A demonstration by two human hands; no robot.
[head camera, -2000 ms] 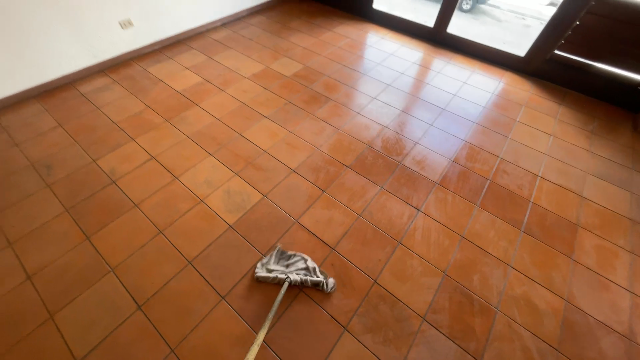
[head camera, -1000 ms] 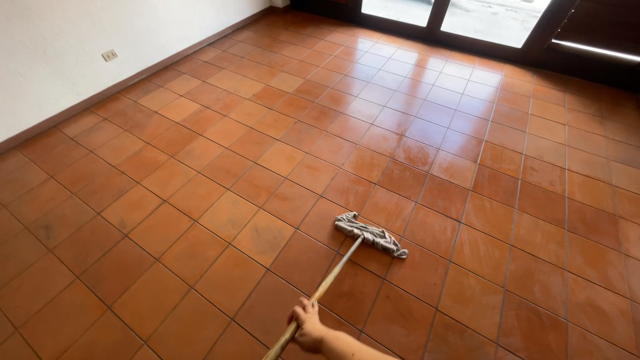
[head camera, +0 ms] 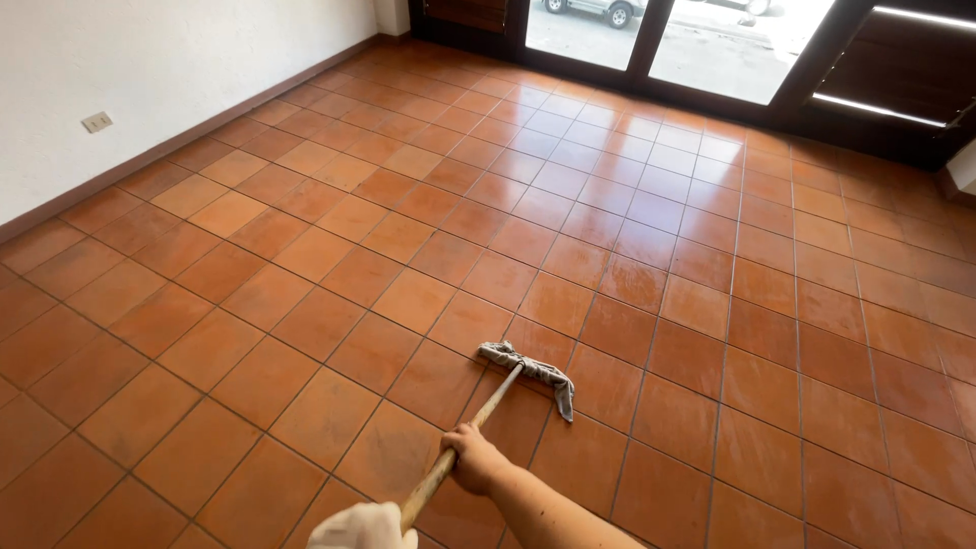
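A wooden mop handle (head camera: pixel 428 485) slants up from the bottom of the view to a mop head wrapped in grey cloth (head camera: pixel 534 369), which lies on the terracotta tile floor (head camera: pixel 358 263). My right hand (head camera: pixel 474 457), bare, is closed around the middle of the handle. Lower down, at the bottom edge, my left hand (head camera: pixel 362 528) in a whitish glove grips the handle's near end; part of it is cut off by the frame. Some tiles around and to the right of the mop look wet, with streaks.
A white wall (head camera: pixel 191 61) with a brown baseboard (head camera: pixel 152 156) and an electrical outlet (head camera: pixel 97 122) runs along the left. Dark-framed glass doors (head camera: pixel 639 46) stand at the back, with a parked vehicle (head camera: pixel 602 9) outside. Dark slatted panels (head camera: pixel 888 69) are at the back right.
Both hands now show on the handle; one second ago only my right hand was in view, and two seconds ago neither. The mop head has shifted across the tiles.
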